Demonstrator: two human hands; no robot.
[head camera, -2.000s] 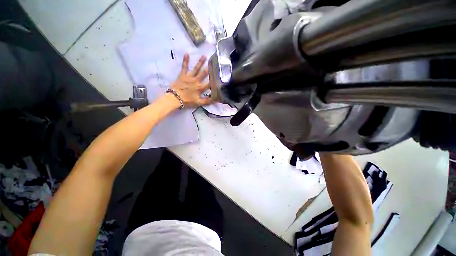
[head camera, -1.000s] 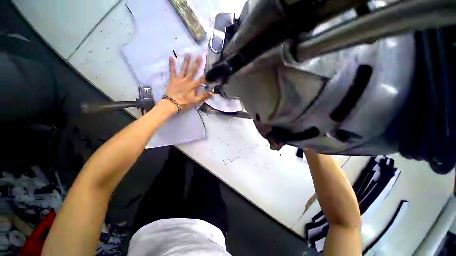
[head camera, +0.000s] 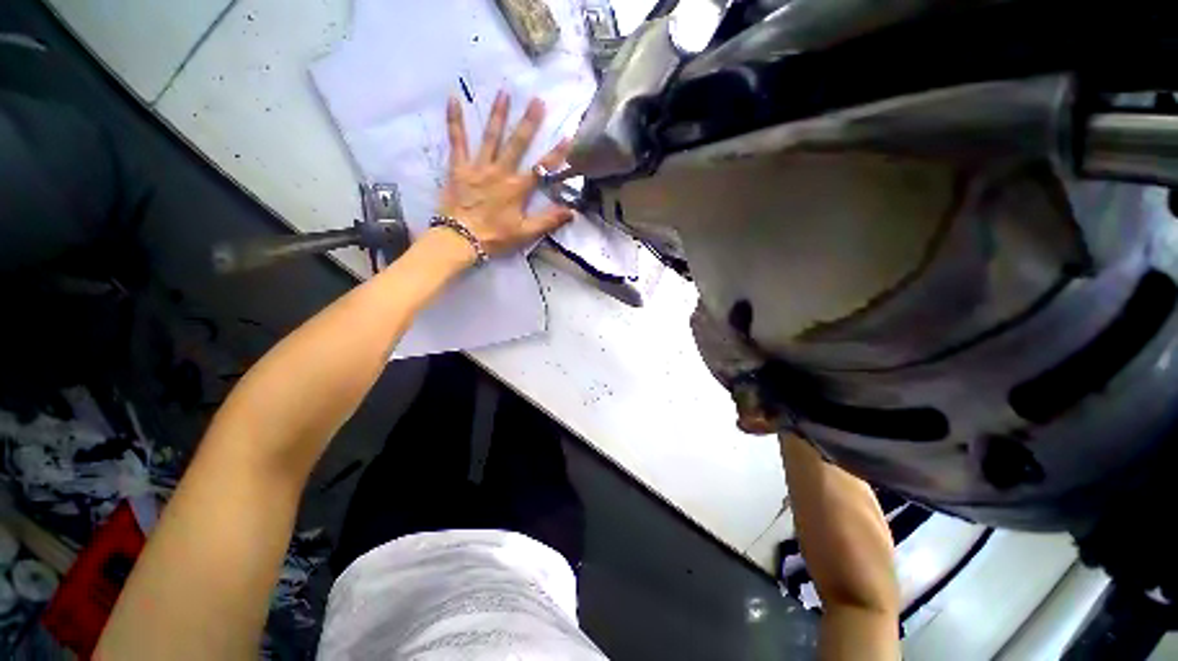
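Note:
The straight knife cutting machine (head camera: 904, 245) fills the upper right, close to the camera. My left hand (head camera: 497, 194) lies flat, fingers spread, on the white paper marker (head camera: 401, 103) over the fabric lay, beside the front of the machine. Its thumb and index finger are near the machine's lower front. My right hand (head camera: 756, 407) is mostly hidden under the motor body; only a small part shows and its grip cannot be seen. A narrow offcut (head camera: 588, 274) with a dark edge lies beside the lay. The blade is not clearly visible.
A metal clamp (head camera: 382, 226) with a long handle overhangs the table edge at left. A worn bar weight (head camera: 527, 23) lies on the paper. Cut strips (head camera: 950, 558) lie at lower right on the white table (head camera: 646, 420). Scraps (head camera: 65, 446) and a red item (head camera: 97, 581) are at lower left.
The machine looms larger and its body has shifted right and down in view. My left hand stays flat on the paper and shows slightly higher. The offcut shows more fully beside the lay.

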